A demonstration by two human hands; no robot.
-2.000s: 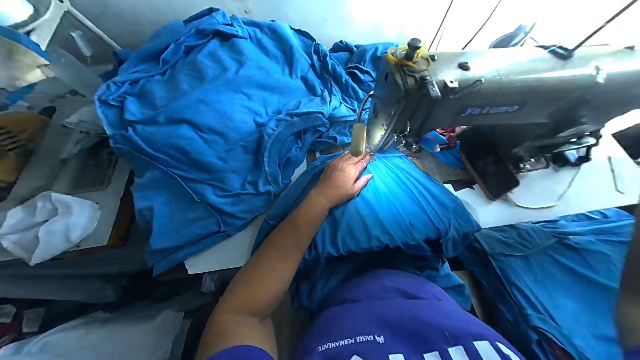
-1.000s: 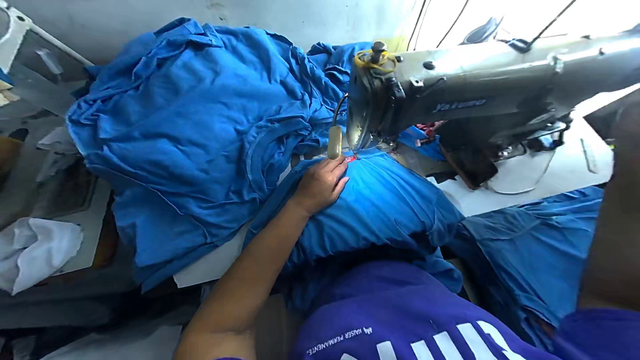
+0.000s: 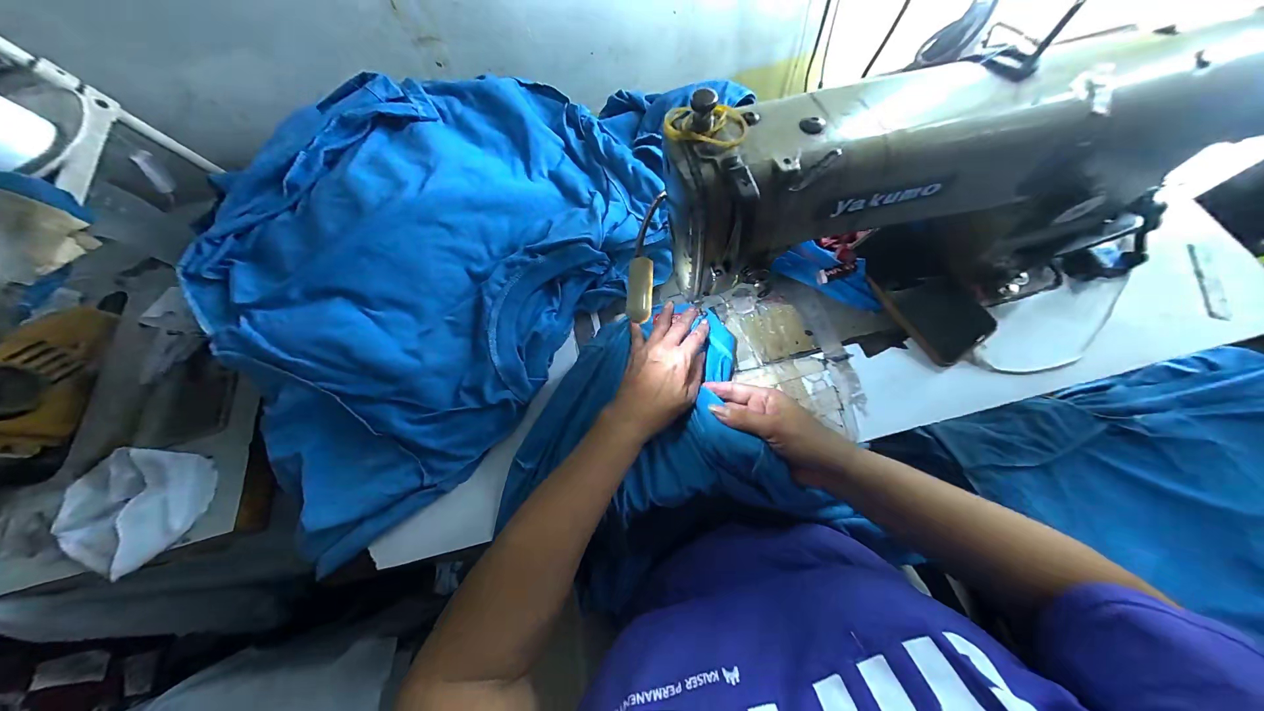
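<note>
A Yakumo sewing machine [image 3: 948,158] reaches in from the right, its needle end over a worn metal bed plate [image 3: 775,331]. Just in front of the needle area, my left hand [image 3: 667,370] lies with spread fingers on gathered blue fabric [image 3: 691,454], pressing it down. My right hand [image 3: 775,425] pinches a folded edge of the same fabric between thumb and fingers, close to the left hand's right side. The fabric hangs from the bed towards my lap. Whether its edge is under the presser foot cannot be told.
A heap of blue garments [image 3: 415,257] covers the table left of the machine. A dark phone [image 3: 933,316] lies under the arm, and more blue fabric [image 3: 1126,464] spreads at the right. A white cloth [image 3: 133,509] and a yellow-brown object [image 3: 49,375] sit far left.
My right hand has come to the fabric beside my left hand and pinches its edge. The blue fabric has been drawn back leftward, so the metal bed plate now shows.
</note>
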